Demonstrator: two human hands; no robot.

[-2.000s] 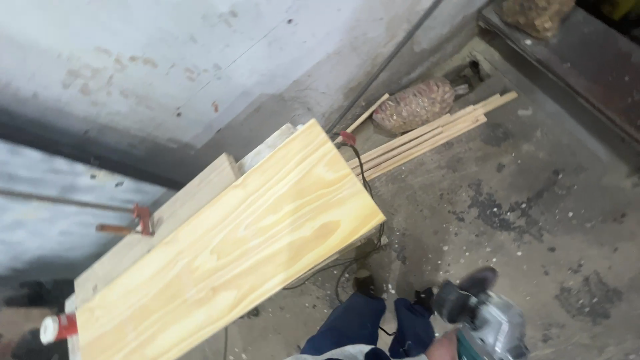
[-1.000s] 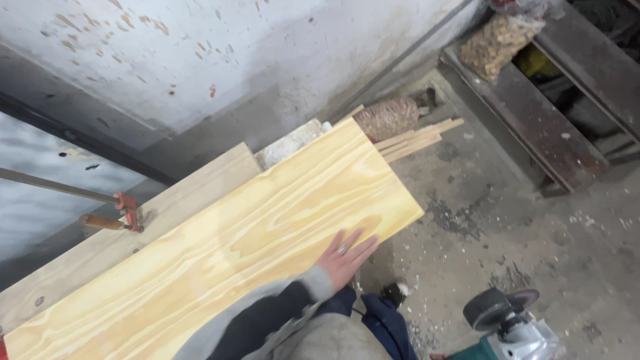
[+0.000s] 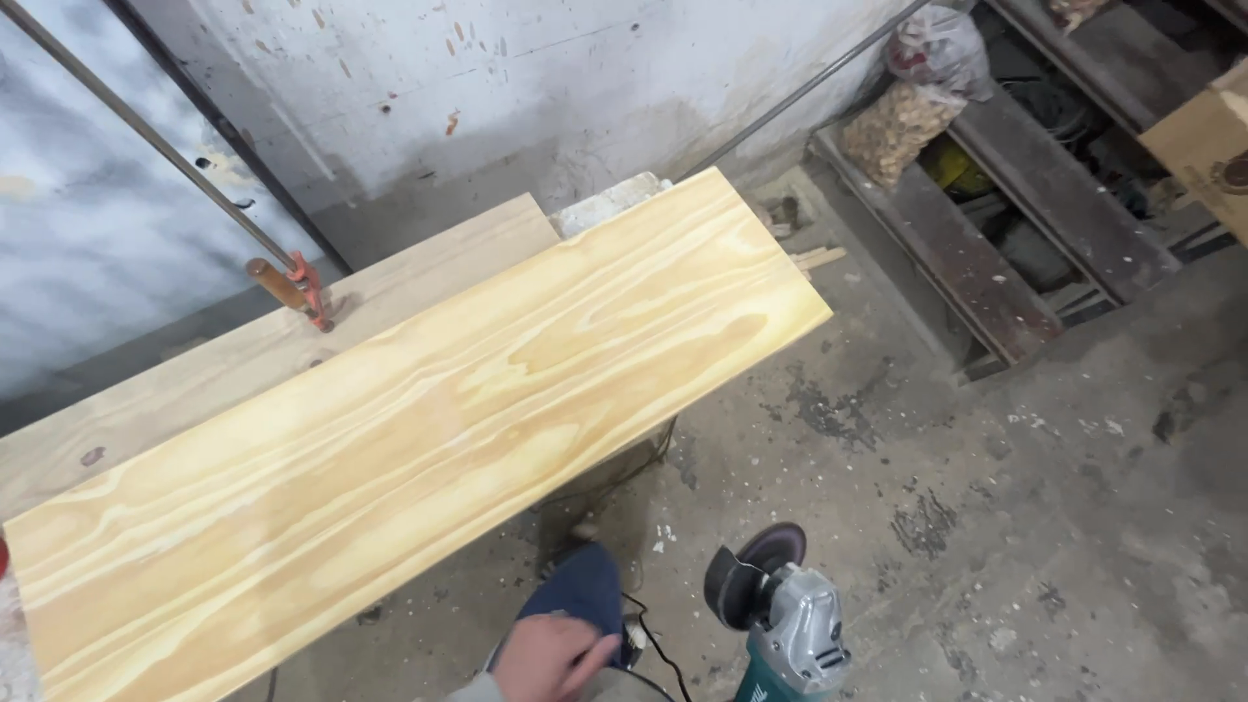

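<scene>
A long, light pine board (image 3: 439, 419) with bold wavy grain lies diagonally across the view, on top of a duller wooden board or bench top. My left hand (image 3: 556, 658) is at the bottom centre, off the board and over my dark blue trouser leg; its fingers look bent, and whether they hold anything is unclear. To its right, an angle grinder (image 3: 795, 634) with a teal body, metal gear head, guard and dark disc points up over the floor. Its rear is cut off by the lower edge of the view, and my right hand does not show.
A red bar clamp (image 3: 307, 291) with a wooden handle grips the duller board (image 3: 409, 268) near the wall. Dark metal beams (image 3: 955, 253) stand at the right, with a plastic bag of wood pieces (image 3: 902, 127) on them. A cardboard box (image 3: 1209, 146) is at the right edge. A cable (image 3: 658, 634) hangs near my legs.
My left hand lay flat on the pine board one second ago; now it is off it, below the near edge. Part of my right hand showed at the grinder two seconds ago. The view has shifted.
</scene>
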